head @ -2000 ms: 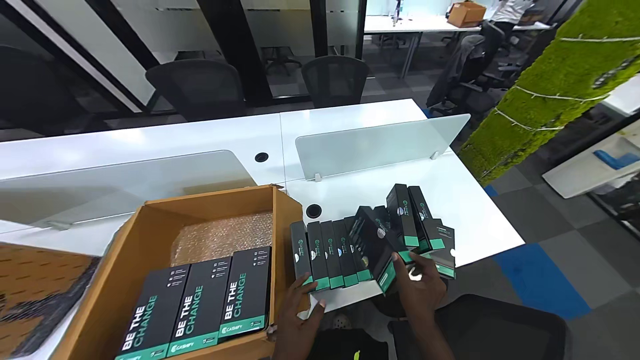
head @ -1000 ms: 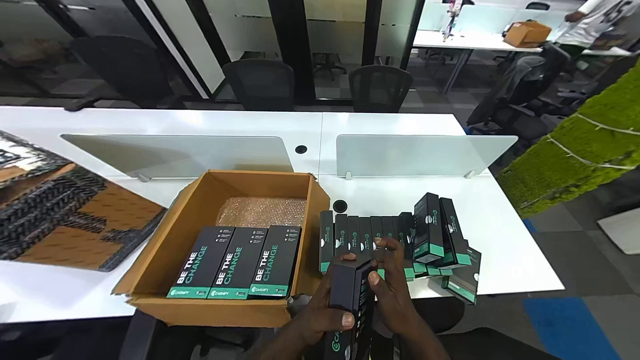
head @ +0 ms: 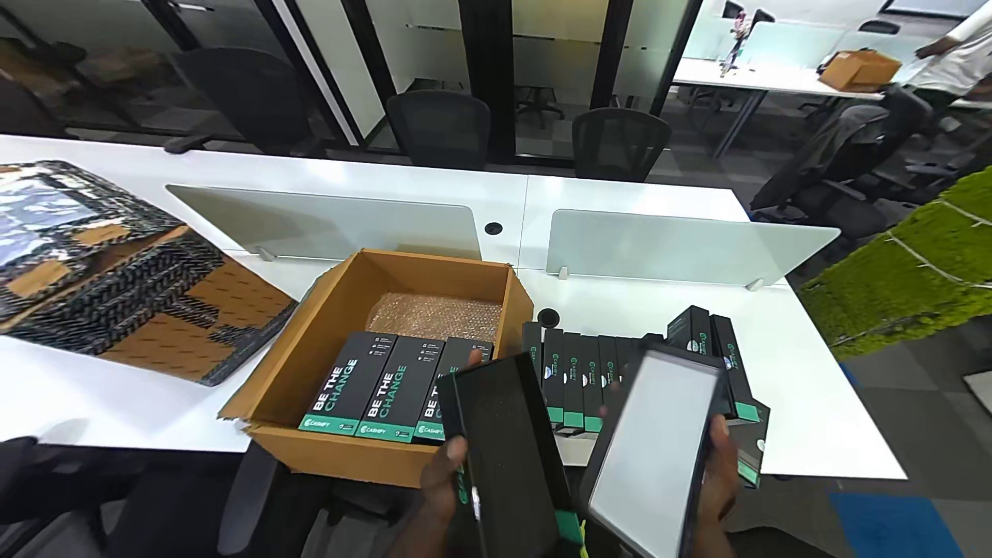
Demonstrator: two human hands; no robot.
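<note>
My left hand [head: 440, 479] grips one half of a black box with a green end, its dark side [head: 508, 449] facing up. In my right hand [head: 719, 473] is the other half, a black box part [head: 655, 449] showing a pale, flat inside face. The two parts are side by side and apart. Beyond them a row of upright black boxes with green ends [head: 572, 380] stands on the white desk, with more boxes [head: 728, 360] stacked to its right. At the left, an open cardboard box [head: 349, 457] holds three black boxes [head: 399, 387] and bubble wrap [head: 434, 316].
A large taped cardboard piece [head: 225, 318] lies on the desk [head: 821, 434] at the left. Frosted dividers [head: 682, 248] cross the desk. Office chairs [head: 438, 128] stand behind it, and a green moss panel [head: 914, 263] is at the right. A person [head: 953, 66] stands at a far desk.
A second earlier, both hands were together on one black box; now each hand holds a separate part. Two seconds earlier, my right hand was at the boxes on the right.
</note>
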